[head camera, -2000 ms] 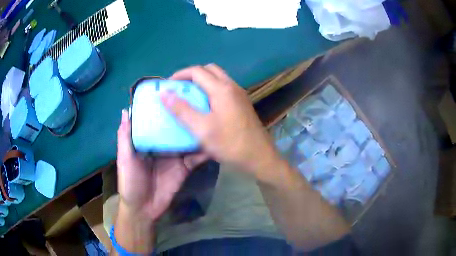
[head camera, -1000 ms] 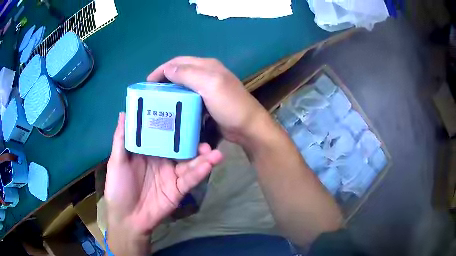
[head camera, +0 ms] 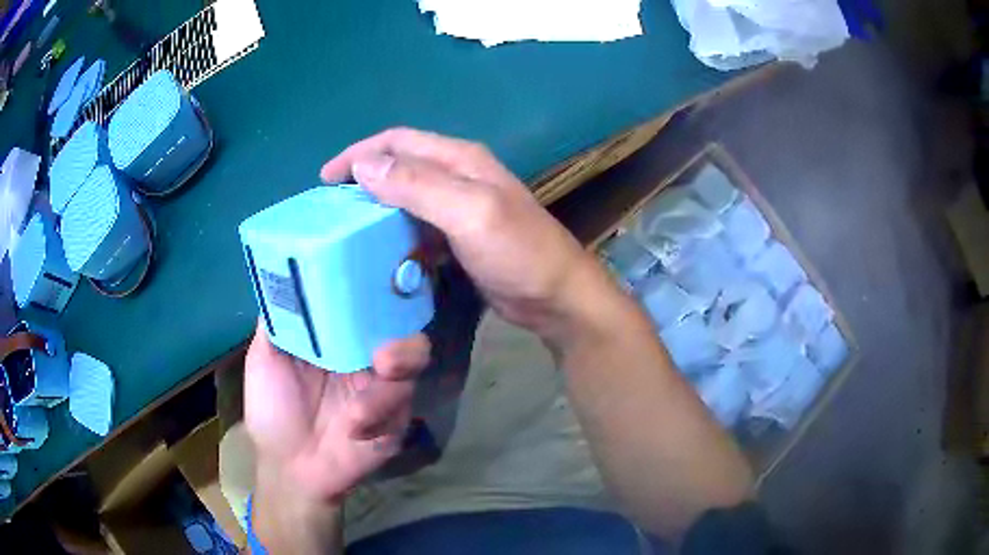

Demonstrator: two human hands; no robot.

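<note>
A light-blue portable speaker [head camera: 352, 276] is held over the bench's front edge. Its base with two dark rubber strips and a printed label faces left, and a side with a round stud and a bit of brown strap faces right. My left hand [head camera: 325, 417] holds it from below, fingers at its lower right edge. My right hand [head camera: 461, 211] rests at its top and far right side, with fingertips on the upper edge. The hidden faces of the speaker cannot be seen.
Several light-blue speakers [head camera: 163, 130] stand at the bench's left, near a loose grille [head camera: 91, 392] and a slotted strip [head camera: 190, 54]. White bags [head camera: 531, 16] lie at the back. An open carton [head camera: 851, 349] of bagged speakers stands on the floor at right.
The speaker has turned from its front face, through its base facing me, to an angled view of base and strap side. My right hand moved off its front face to its upper edge.
</note>
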